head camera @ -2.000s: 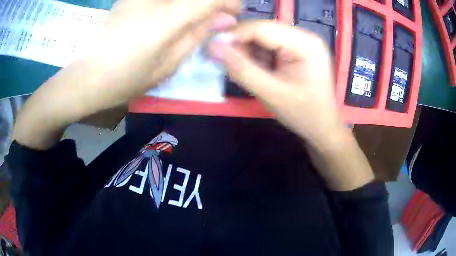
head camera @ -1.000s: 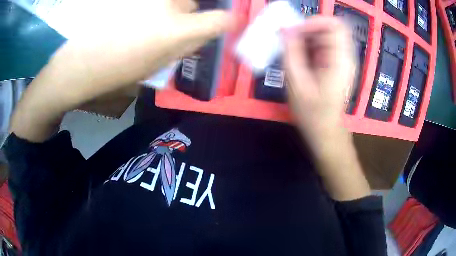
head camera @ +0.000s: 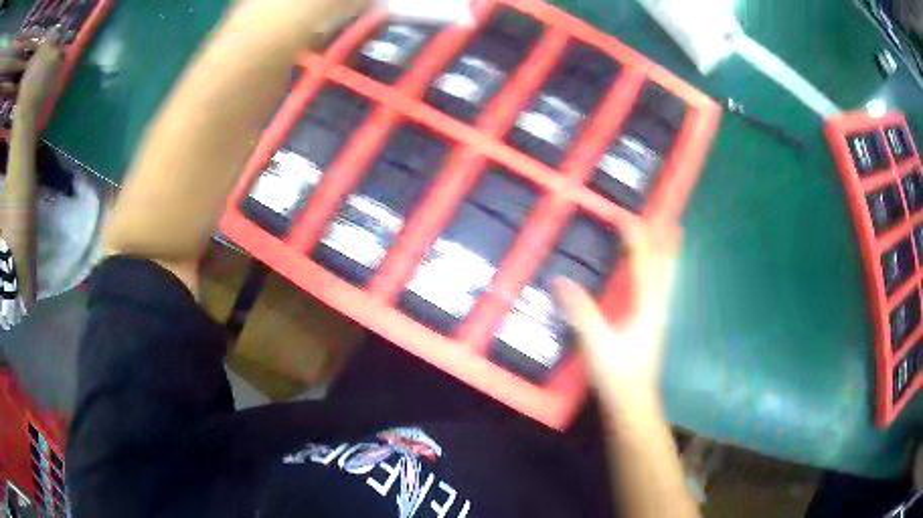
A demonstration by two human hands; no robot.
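Note:
The red tray (head camera: 471, 142) lies tilted in front of me, blurred, with phones face down in two rows of slots. The phones, such as this one (head camera: 455, 253), show white label areas at their near ends. My right hand (head camera: 627, 304) holds the tray's right side, its thumb over the near right corner slot. My left arm reaches over the tray's left side; my left hand (head camera: 329, 8) is blurred and cut off by the top edge, so its grip is hidden. White paper (head camera: 430, 8) shows beside it at the tray's far edge.
Another red tray (head camera: 868, 253) with phones lies at the right on the green bench (head camera: 779, 304). White strips (head camera: 698, 30) lie at the far side. A brown box (head camera: 288, 329) is below the near edge. Another person's arm (head camera: 38, 91) and tray are at the left.
The view has swung to the right and the tray now appears slanted. My right hand has let go of the white paper and taken the tray's right side. My left arm reaches farther up.

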